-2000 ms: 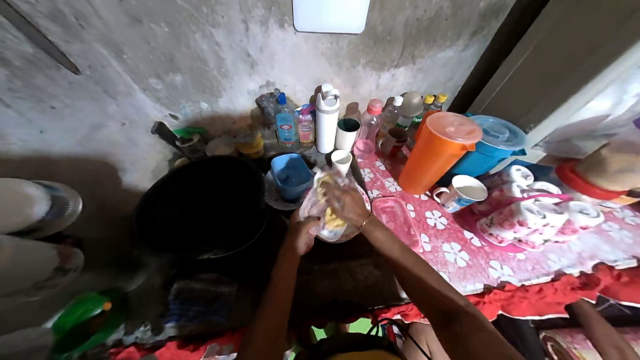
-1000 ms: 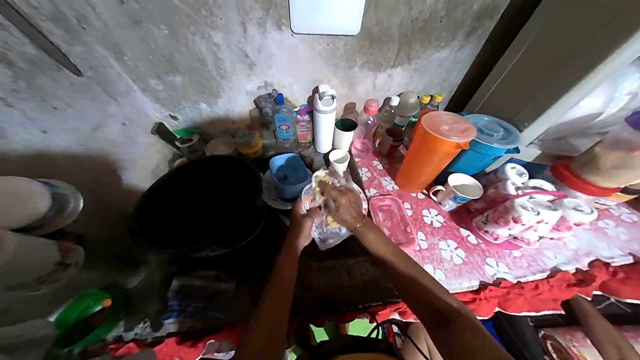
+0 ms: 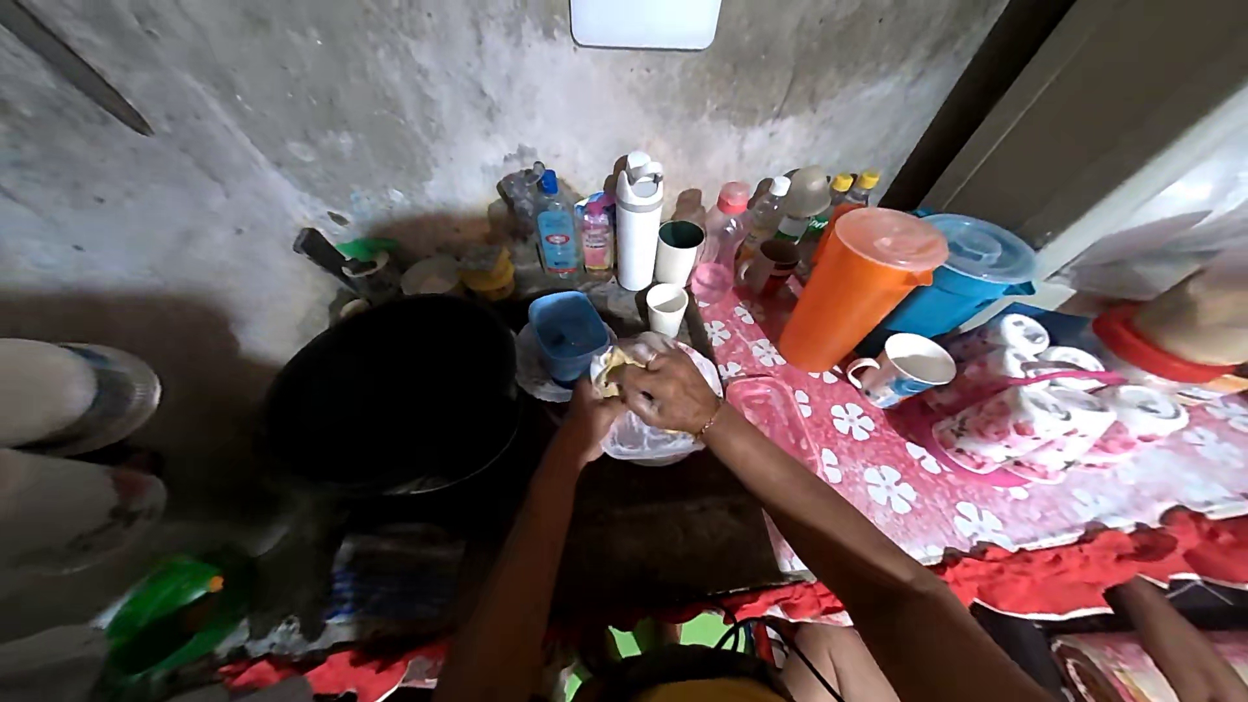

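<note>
Both hands are together over a white plastic-lined bowl [image 3: 651,444]. My left hand [image 3: 592,414] grips the near side of a pale yellow piece in crumpled clear plastic [image 3: 612,369]; it may be food, but its kind is unclear. My right hand [image 3: 673,388] closes on the same bundle from the right, its fingertips partly hidden. Just left of the hands stands a blue plastic container [image 3: 568,336] on a pale plate [image 3: 529,366]. A white cup [image 3: 667,308] stands behind them. A pink plastic tray [image 3: 773,414] lies right of the bowl.
A large black basin [image 3: 390,395] is at left. Along the wall stand a white flask [image 3: 639,224] and several bottles [image 3: 557,229]. An orange pitcher [image 3: 843,297], a mug [image 3: 902,370] and floral cups [image 3: 1033,419] stand on the pink cloth at right. Another person's arm [image 3: 1170,634] shows at lower right.
The plastic and yellow piece, spread across the bowl two seconds ago, are now bunched up between my hands. My hands have drawn together toward the bowl's left side, showing more of its inside.
</note>
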